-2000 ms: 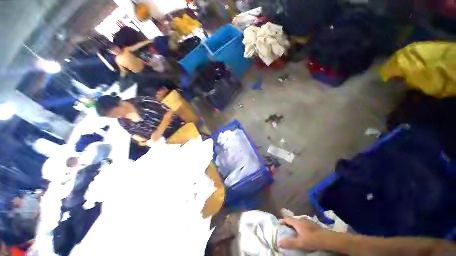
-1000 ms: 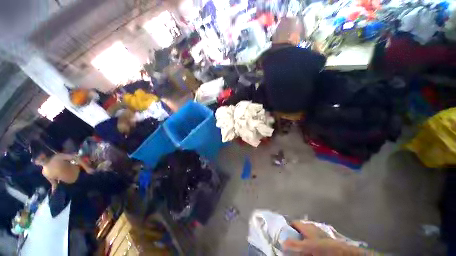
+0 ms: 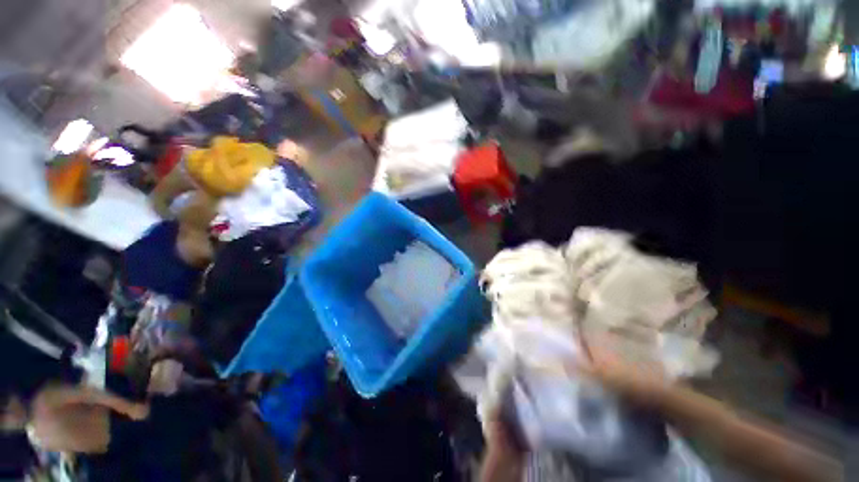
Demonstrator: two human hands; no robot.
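Observation:
A white-grey bundle of cut fabric pieces (image 3: 575,409) is at the lower right, strongly blurred. My right hand (image 3: 612,362) reaches in from the right edge and lies on the bundle's upper side, gripping it; its fingers are blurred. My left hand (image 3: 502,444) is at the bottom edge, against the bundle's left side, partly cut off and blurred. Its fingers are mostly hidden by the bundle.
A blue plastic crate (image 3: 334,325) stands ahead with pale pieces inside. Cream fabric (image 3: 640,282) is heaped beyond my hands. A red container (image 3: 483,174) is behind the crate. Dark garments (image 3: 386,438) lie in front. A person's arm (image 3: 75,414) shows at lower left.
The view has moved closer to the blue crate and cream heap. The bundle is still in my right hand, and my left hand has come into view beside it.

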